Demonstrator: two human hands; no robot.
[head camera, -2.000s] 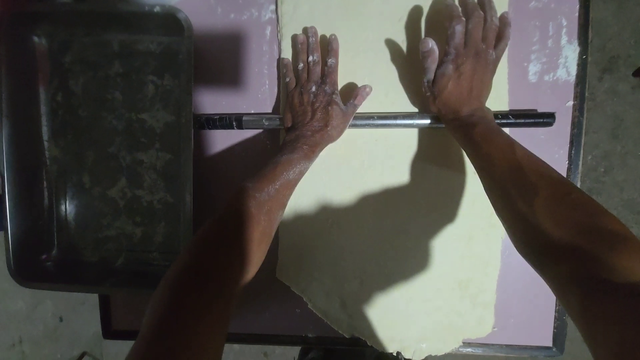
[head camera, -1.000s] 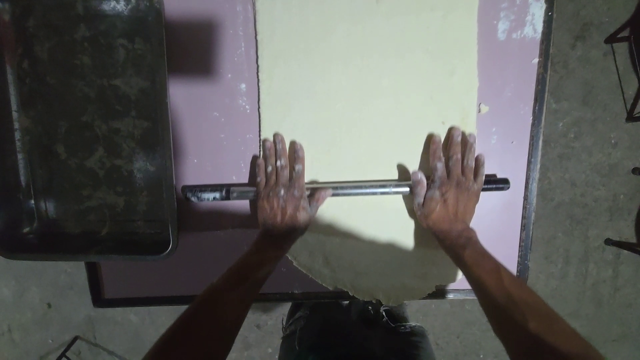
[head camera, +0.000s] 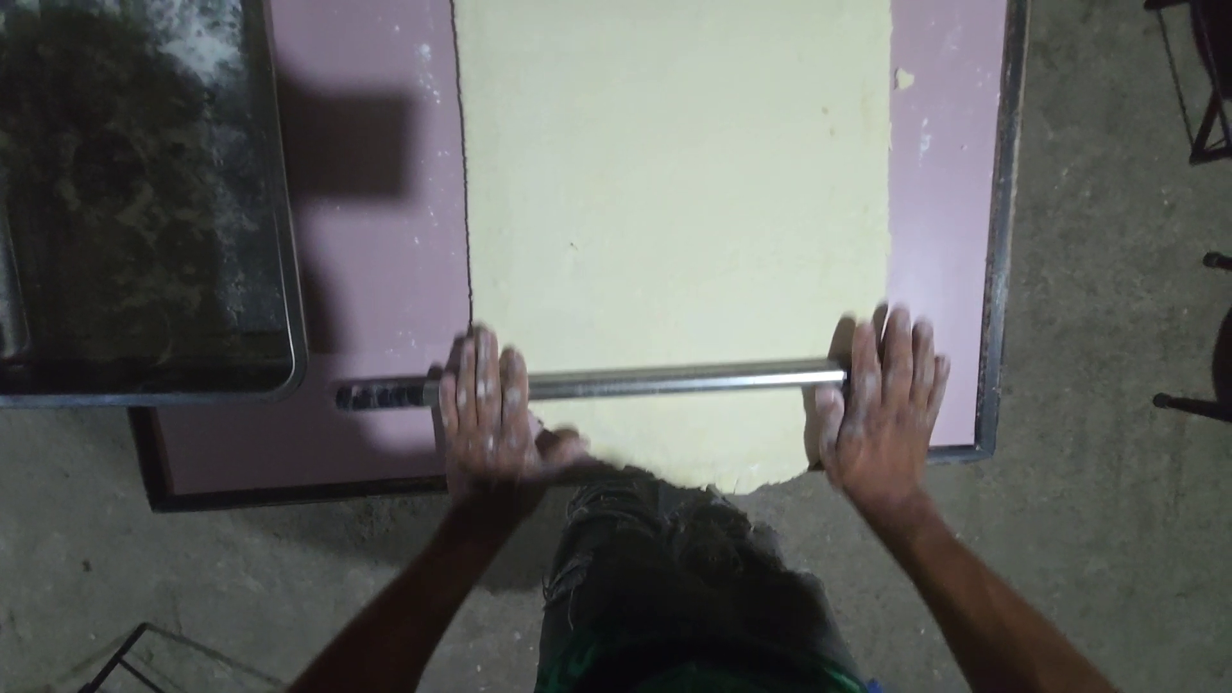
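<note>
A metal rolling rod (head camera: 674, 380) with dark ends lies across the near part of a long, flat sheet of pale dough (head camera: 674, 212). My left hand (head camera: 489, 414), dusted with flour, rests flat over the rod near the sheet's left edge, fingers extended and thumb out to the side. Over the rod's right part lies my right hand (head camera: 881, 409), palm down with its fingers pointing away from me. Neither hand wraps around the rod. The ragged near end of the dough reaches the table's front edge.
A pinkish tabletop (head camera: 371, 269) with a dark raised rim carries the dough. At the left, a large dark metal tray (head camera: 289, 289) with whitish residue overlaps the table. My legs (head camera: 674, 577) are just before the front edge. Dark metal furniture legs (head camera: 1193, 406) stand on the floor at the right.
Both hands and the rod have moved toward me, from farther up the dough to near its front end. The view has shifted as well.
</note>
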